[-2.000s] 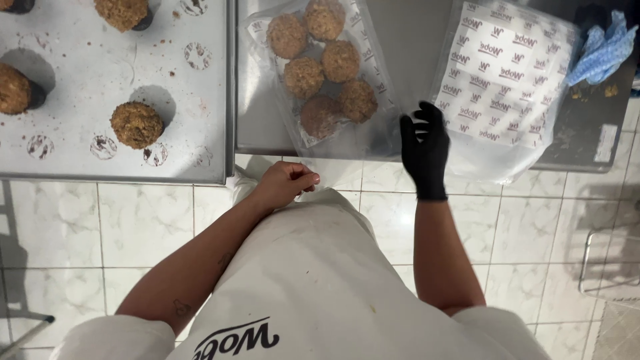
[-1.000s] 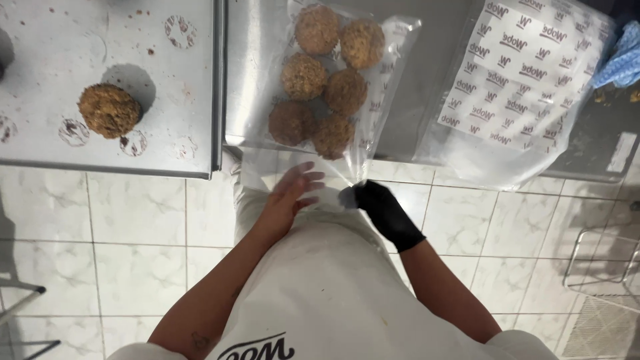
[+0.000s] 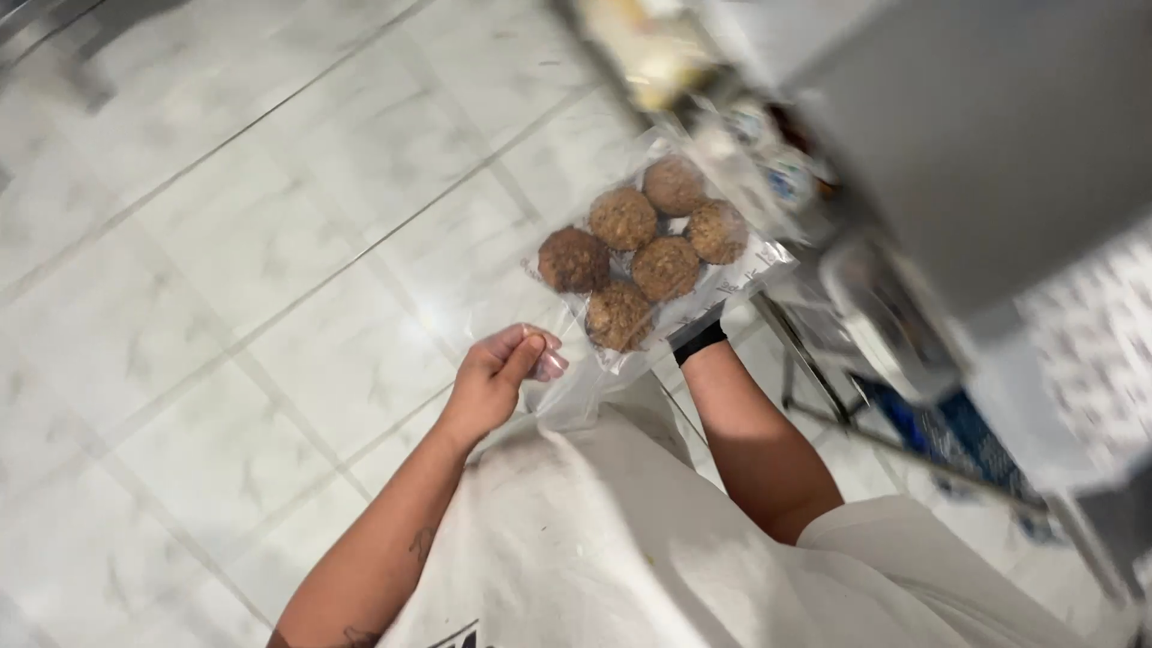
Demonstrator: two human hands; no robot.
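Note:
A clear plastic bag (image 3: 668, 319) holds several brown crumb-topped muffins (image 3: 665, 268) on a printed paper sheet, lifted in front of my apron. My bare left hand (image 3: 513, 364) pinches the loose end of the bag between thumb and fingers, left of the muffins. From the right, my black-gloved right hand (image 3: 700, 335) reaches under the bag; its fingers are hidden beneath the bag and paper, so their grip does not show.
At right runs a grey metal table (image 3: 1008, 135), blurred, with printed paper sheets (image 3: 1102, 333) on it. Beneath its edge stand a clear container (image 3: 891, 315), blue packages (image 3: 954, 432) and metal legs. Pale tiled floor (image 3: 270, 270) lies at left.
The bag of muffins has left the table and is now in the air, held at its end by my left hand. My right hand has moved under it. The view has swung strongly.

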